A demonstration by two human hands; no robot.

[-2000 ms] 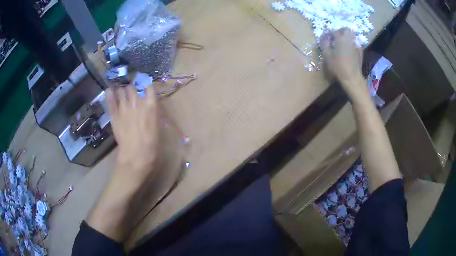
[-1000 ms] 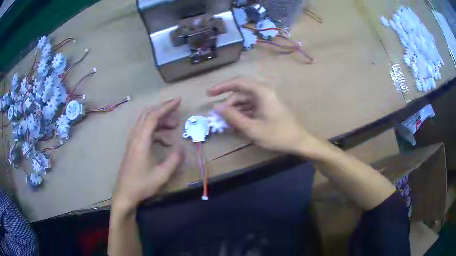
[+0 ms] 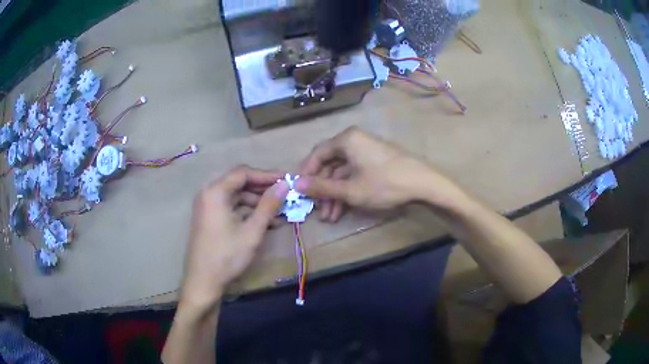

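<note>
A geared stepper motor [image 3: 297, 208] lies near the bench's front edge, its coloured leads running toward me to a small white plug. A white plastic gear [image 3: 290, 182] is over the motor's upper part, partly hidden by my fingertips. My left hand [image 3: 238, 213] grips the gear and motor from the left with thumb and fingers. My right hand [image 3: 356, 178] pinches the gear from the right with its thumb and fingers. Whether the gear is fully seated cannot be told.
The metal-faced screw feeder [image 3: 306, 92] stands behind my hands, with the black driver [image 3: 345, 21] above it. Finished assemblies [image 3: 71, 142] are heaped at left. Loose motors [image 3: 404, 58] and a bag of screws [image 3: 430, 25] lie beside the feeder. A loose gear pile [image 3: 605, 96] is at right.
My right hand has come back from the gear pile with a white gear. Both hands have closed in on the motor, and the gear is now over it. The black driver shows above the feeder.
</note>
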